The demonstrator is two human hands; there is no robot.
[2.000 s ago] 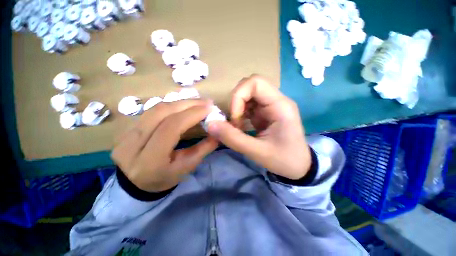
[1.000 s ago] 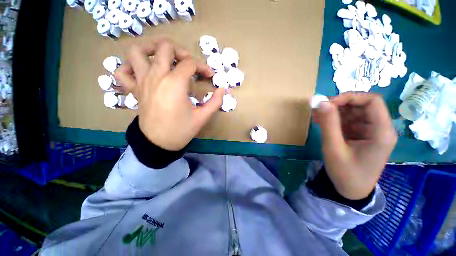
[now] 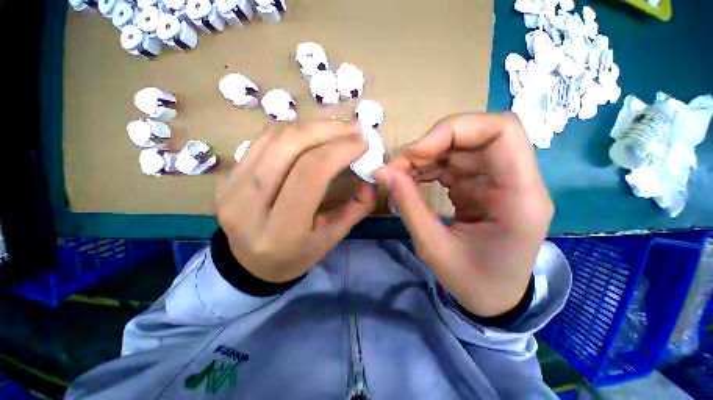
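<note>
My left hand holds a small white housing between thumb and fingers, above the front part of the brown cardboard sheet. My right hand has its thumb and forefinger at the right side of this housing; whether a cap is between them is hidden by the fingers. Several white housings stand loose on the cardboard, some at the left and others in the middle. A packed cluster of housings is at the top left. A heap of white end caps lies on the green surface.
A glue bottle lies on a crumpled white wipe at the right. A yellow tray is cut off at the upper right. Blue crates are below the table edge. A dark edge runs along the far left.
My right hand has come left from near the cap heap, where it held a small white cap, to meet my left hand. My left hand has moved down and right with a housing. The view has shifted slightly.
</note>
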